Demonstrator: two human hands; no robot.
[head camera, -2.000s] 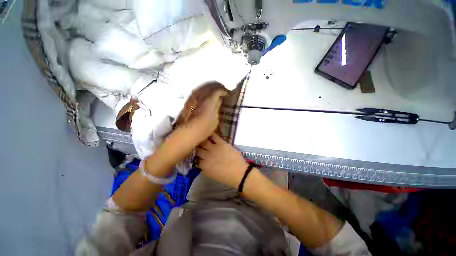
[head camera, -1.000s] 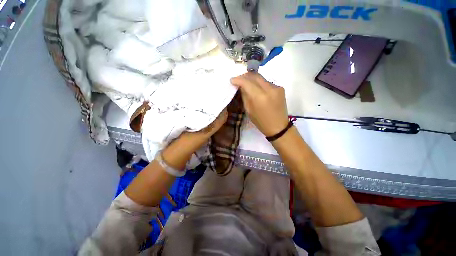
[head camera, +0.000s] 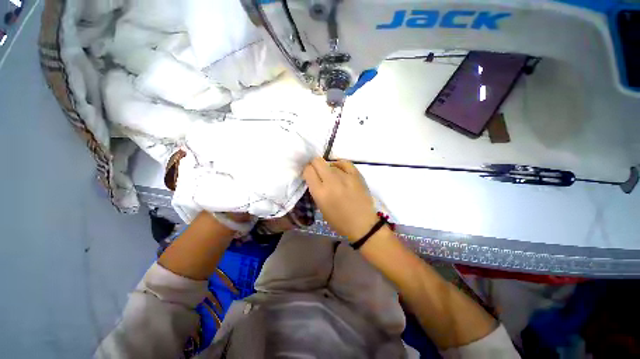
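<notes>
The white padded layer (head camera: 238, 165) lies heaped on the table from the left up to the presser foot area under the lamp. Plaid shell fabric (head camera: 74, 116) runs along its left edge, and a bit shows below my right hand. My right hand (head camera: 339, 193) pinches the padded layer's right edge near the table's front. My left hand is hidden beneath the padded layer; only its wrist and forearm show. The sewing machine (head camera: 449, 28) stands above, its needle area glaring. A narrow strip of fabric edge (head camera: 332, 133) runs from the needle toward my right hand.
A phone (head camera: 478, 91) and a small brown scrap (head camera: 499, 128) lie right of the needle. A black rod with a clip (head camera: 530, 174) crosses the table. The ruler-marked edge (head camera: 491, 254) runs in front. A blue bin (head camera: 235, 270) with brown strips is below at left.
My right hand has moved down and left from beside the needle, along the edge. My left hand has gone under the padded layer, which now covers most of the plaid fabric.
</notes>
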